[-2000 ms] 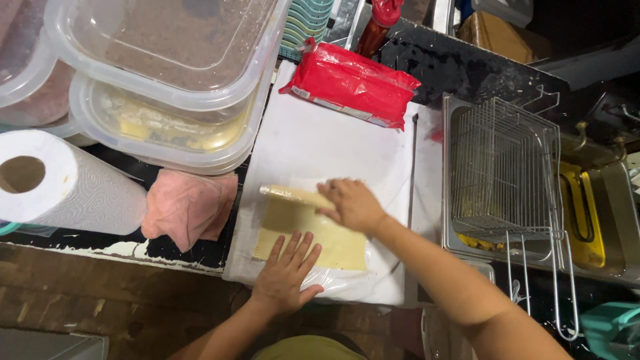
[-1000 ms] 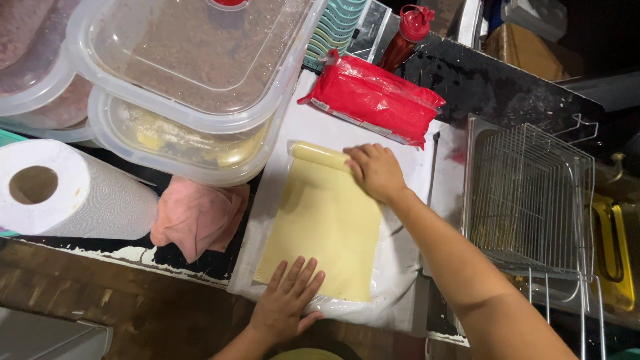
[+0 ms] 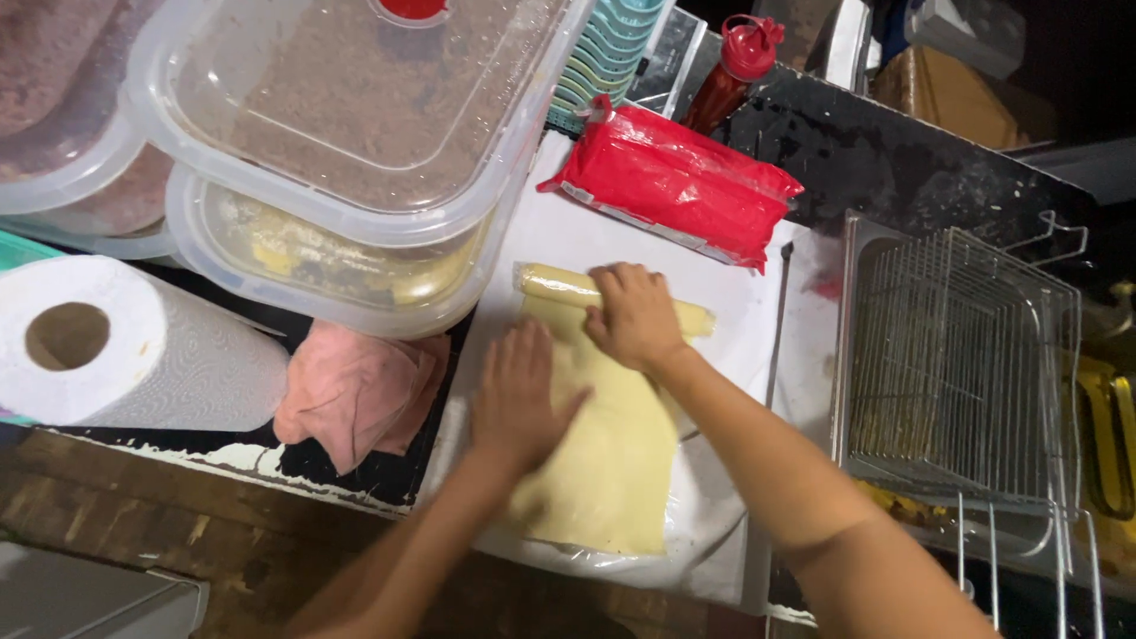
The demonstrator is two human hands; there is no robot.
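A long flat sheet of pale yellow dough (image 3: 612, 461) lies on clear plastic film over a white board (image 3: 497, 355). Across its far end is a rolled part (image 3: 564, 284) with shiny plastic at its ends. My right hand (image 3: 635, 315) rests on this roll, fingers bent over it; whether it grips the roll is not plain. My left hand (image 3: 524, 399), slightly blurred, is over the left edge of the sheet with its fingers extended and thumb spread. Whether its palm touches the dough cannot be told.
A red plastic packet (image 3: 674, 182) lies at the board's far end, near a red squeeze bottle (image 3: 737, 67). Lidded plastic containers (image 3: 328, 115), a paper towel roll (image 3: 213, 355) and a pink cloth (image 3: 359, 386) are on the left. Wire fryer baskets (image 3: 958, 364) stand on the right.
My left hand has moved from the sheet's near end up toward the roll. Two seconds ago the visible sheet was shorter. The view has shifted somewhat.
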